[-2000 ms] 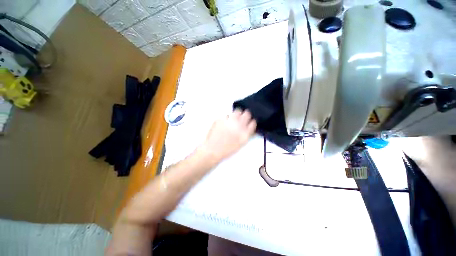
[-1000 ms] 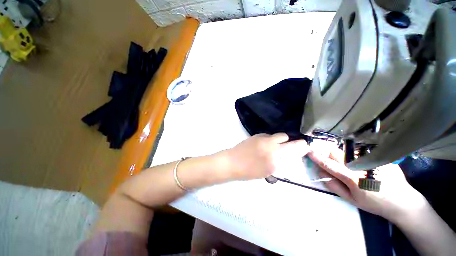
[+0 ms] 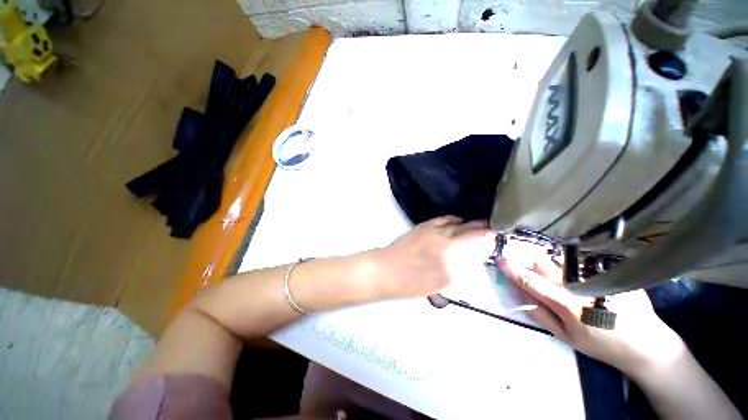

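Black garment fabric (image 3: 451, 176) lies on the white table left of the machine head, with a rounded end pointing left. My left hand (image 3: 439, 256) lies at its lower edge, fingertips beside the needle area (image 3: 502, 246). My right hand (image 3: 574, 308) lies right of the needle, fingers reaching to the presser foot under the machine head. The fabric under the fingertips is washed out by glare, so I cannot tell whether either hand grips it. More black fabric (image 3: 605, 385) hangs below my right wrist. The knurled screw (image 3: 599, 315) is in front of my right hand.
The sewing machine head (image 3: 566, 139) fills the upper right. A white-blue ring (image 3: 294, 148) lies near the table's orange-brown edge (image 3: 238, 197). A bundle of black strips (image 3: 201, 152) lies on the cardboard (image 3: 74, 189) at left. A yellow object (image 3: 26, 49) is at the upper left.
My left hand has moved from the fabric's left end to beside the needle, and my right hand has come in under the machine head. The view has shifted. Little differs in the last second.
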